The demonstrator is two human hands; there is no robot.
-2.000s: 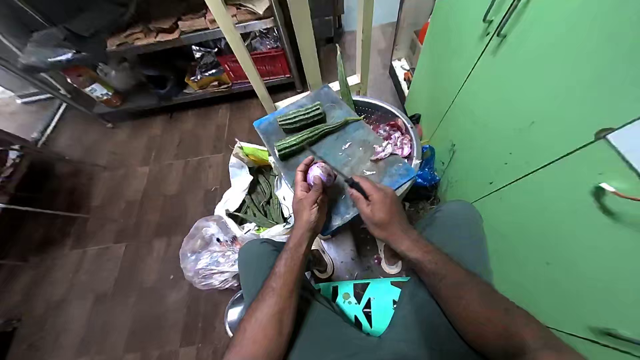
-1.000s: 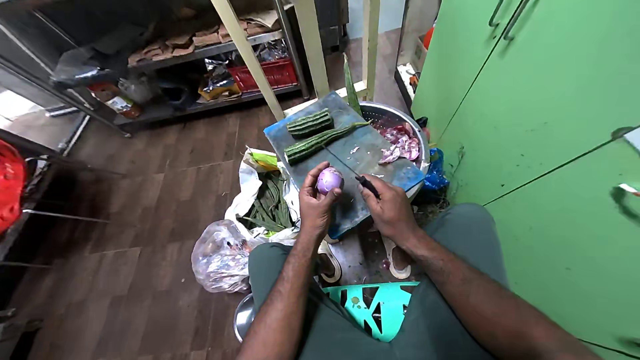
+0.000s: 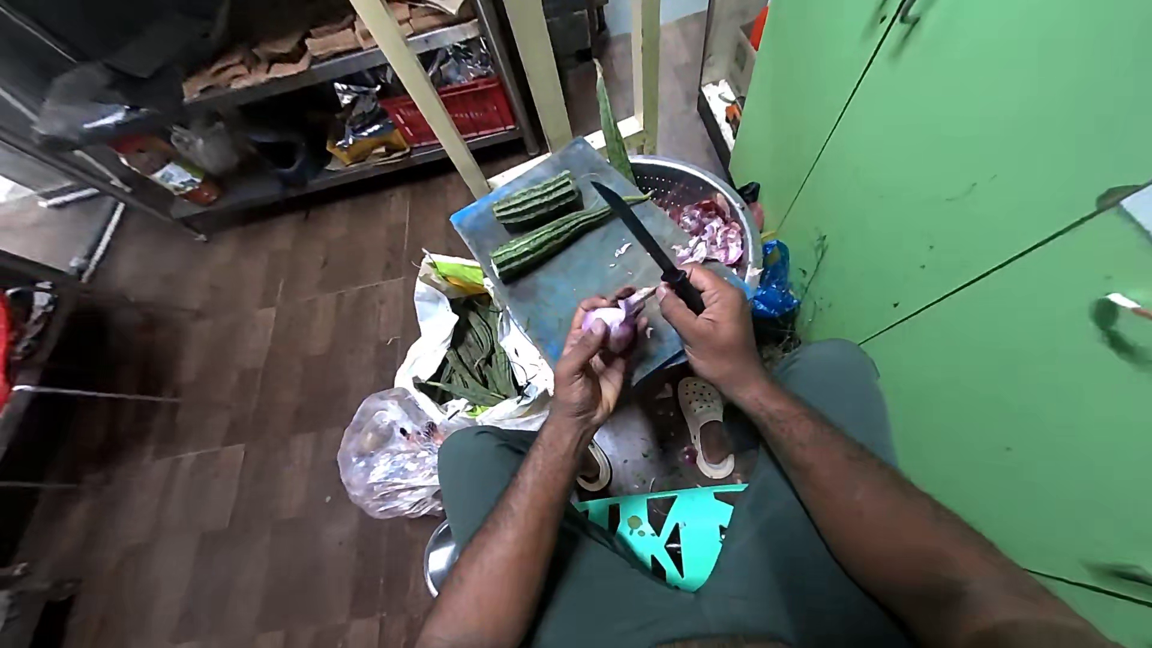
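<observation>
My left hand (image 3: 589, 364) grips a purple onion (image 3: 614, 326) above the near part of a worn blue-grey cutting board (image 3: 576, 288). In my right hand (image 3: 715, 328) is a black-handled knife (image 3: 641, 236), its dark blade pointing up and away to the left. The thumb and forefinger of that hand touch a loose strip of peel at the onion's top. Two green ridged gourd pieces, a shorter one (image 3: 537, 202) and a longer one (image 3: 551, 241), lie on the board's far left part. Small peel scraps lie on it too.
A metal colander (image 3: 751, 220) with onion peels (image 3: 713, 232) stands right of the board. At the left are a white sack (image 3: 416, 360) of green gourds (image 3: 477, 355) and a clear plastic bag (image 3: 391, 454). Green cabinet doors (image 3: 954, 180) rise at the right; a metal shelf (image 3: 333, 67) stands behind.
The knife blade, low over the board a second ago, now points up and away. My right hand has come closer to the onion, and a strip of peel now stands off it.
</observation>
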